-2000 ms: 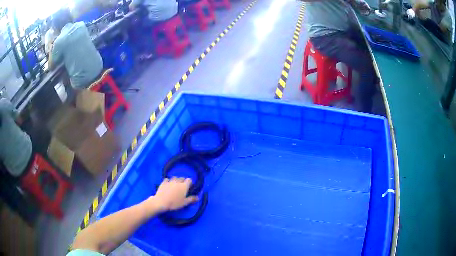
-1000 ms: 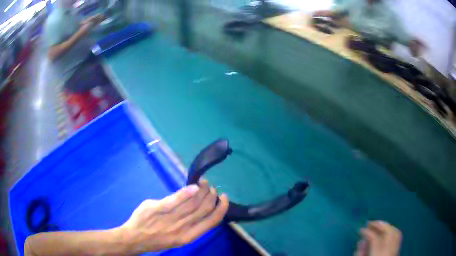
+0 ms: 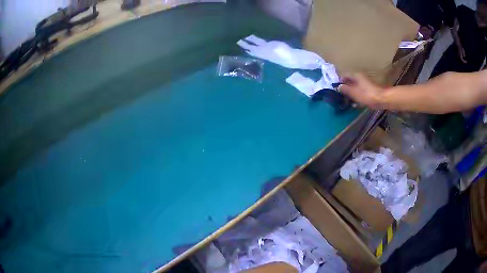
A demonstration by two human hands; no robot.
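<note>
Neither of my hands is in the picture. The green bench top (image 3: 176, 154) lies in front of me. A small clear bag (image 3: 241, 68) with dark contents lies flat toward the back. Crumpled white strips (image 3: 285, 54) lie beside it. At the bench's right end, another person's bare hand, its arm coming in from the right edge, touches a small black curved part (image 3: 332, 99). Whether that hand grips it is unclear.
A brown cardboard box (image 3: 355, 34) stands at the back right. Below the bench edge are boxes holding white scraps (image 3: 382, 178). Black parts lie on the raised ledge (image 3: 115, 11) at upper left. Dark trousers show at lower right.
The view has swung right, from the blue tote to the bench's other end. My hands and the black headband in my left hand have left the picture.
</note>
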